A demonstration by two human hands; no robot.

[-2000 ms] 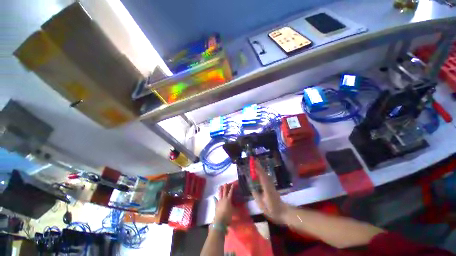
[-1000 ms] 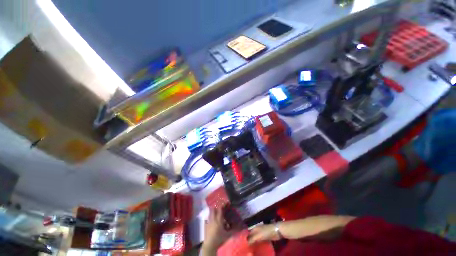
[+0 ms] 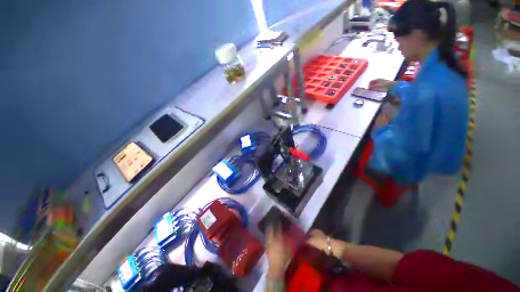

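My left hand (image 3: 277,250) is blurred and lies over the near part of a dark flat block (image 3: 276,218) at the bench's front edge. My right hand (image 3: 320,240) is just to its right, partly hidden, beside a bright red piece (image 3: 305,276) at the bottom. Blur hides whether either hand grips anything. A red box with a white label (image 3: 219,219) stands left of my hands. A black clamp jig with a red-tipped handle (image 3: 293,181) stands beyond them. A second black jig (image 3: 191,278) is cut off at the bottom.
A person in blue (image 3: 427,114) sits at the bench on the right. A red compartment tray (image 3: 336,77) lies at the far end. Blue interface boxes (image 3: 226,170) and coiled cables line the wall. The shelf (image 3: 214,94) holds a lit phone (image 3: 133,161), a dark phone (image 3: 166,128) and a jar (image 3: 230,64).
The view has swung right, bringing the seated person and the whole red tray into view. My hands have moved from the nearer jig to the dark block beside the red box.
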